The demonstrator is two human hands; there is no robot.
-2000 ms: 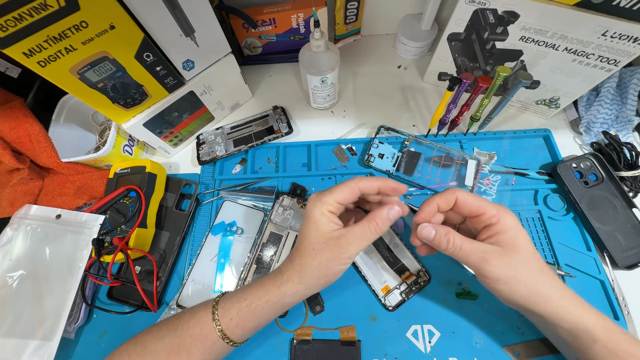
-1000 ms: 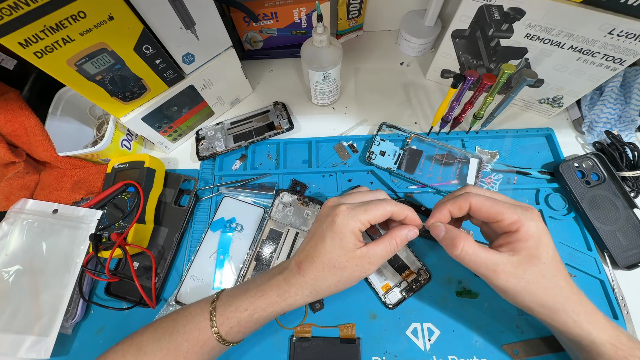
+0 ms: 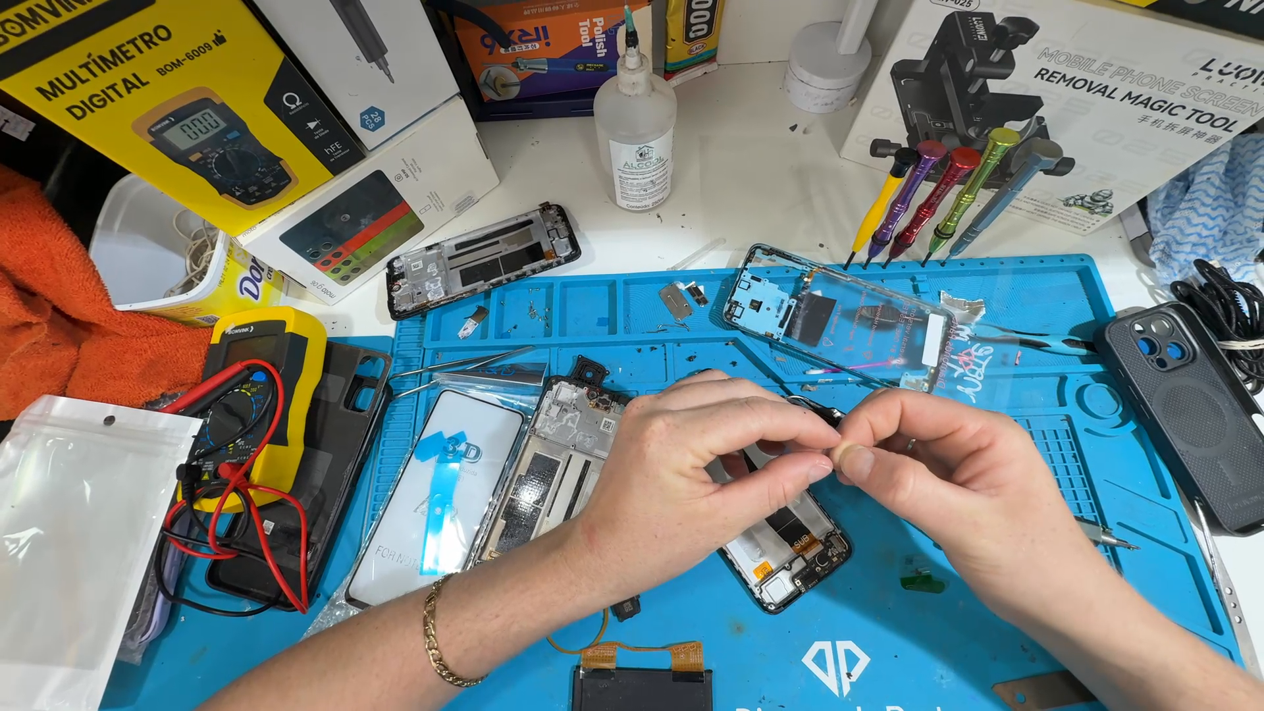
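Note:
My left hand (image 3: 726,454), a chain bracelet on its wrist, is above the opened phone (image 3: 790,553), with thumb and fingers pinched toward the right. My right hand (image 3: 913,469) meets it fingertip to fingertip, thumb and index pinched. Whatever small thing may lie between the fingertips is too small to tell. Under my left hand and beside it lie a phone frame (image 3: 563,444) with its inside showing and a new screen in clear film (image 3: 439,494). Behind my hands rests a clear phone back cover (image 3: 849,316). Part of the opened phone is hidden by my left hand.
A yellow multimeter (image 3: 267,395) with red and black leads lies left on a blue silicone repair mat (image 3: 869,642). Several screwdrivers (image 3: 948,197) stand at the back, near a dispenser bottle (image 3: 635,138). A dark phone (image 3: 1185,415) lies right; a battery (image 3: 642,688) sits at the front edge.
My hands have come closer together, their fingertips now touching. Against two seconds ago, my right hand sits slightly lower.

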